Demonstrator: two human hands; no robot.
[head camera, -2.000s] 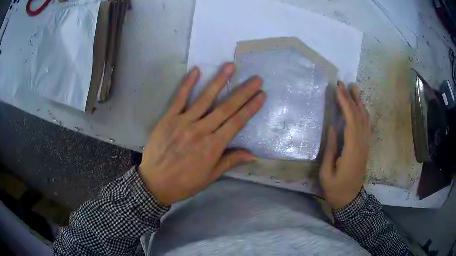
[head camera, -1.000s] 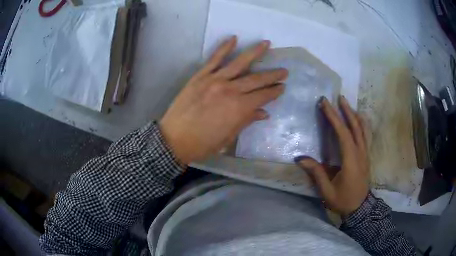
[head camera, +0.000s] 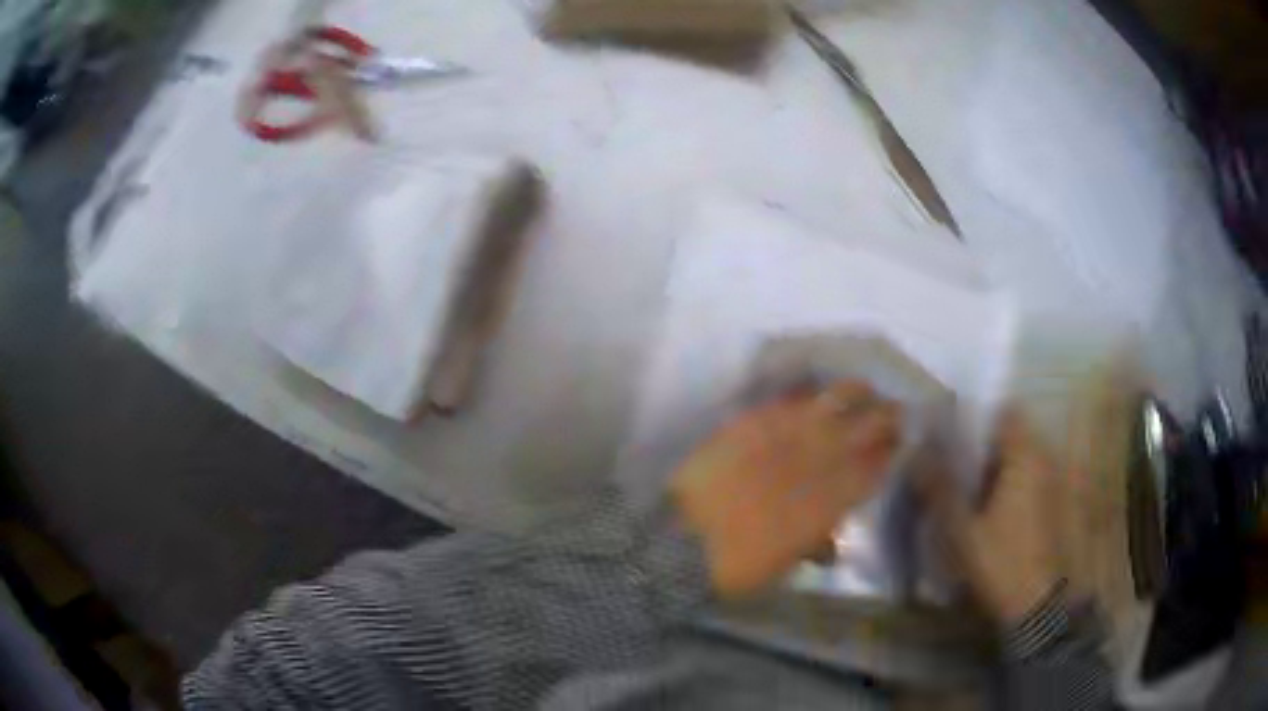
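Note:
The pocket piece (head camera: 862, 352) lies on the white sheet (head camera: 723, 278) near the table's front edge, blurred. The shiny grey pocket template (head camera: 869, 546) lies on it, mostly hidden by my hands. My left hand (head camera: 793, 472) is over the template with its fingers bent; whether it grips anything does not show. My right hand (head camera: 1022, 521) is at the right edge of the template and piece, its fingers blurred.
The steam iron (head camera: 1196, 486) stands at the right edge. The finished pile (head camera: 348, 278) is at left, with red-handled scissors (head camera: 299, 90) above it. The cut-piece pile (head camera: 661, 28) is at the top, with a narrow fabric strip (head camera: 883, 125) right of it.
The view has shifted, showing more of the table's far part. My left hand has moved right over the template, its fingers now bent instead of spread. My right hand stays at the right edge.

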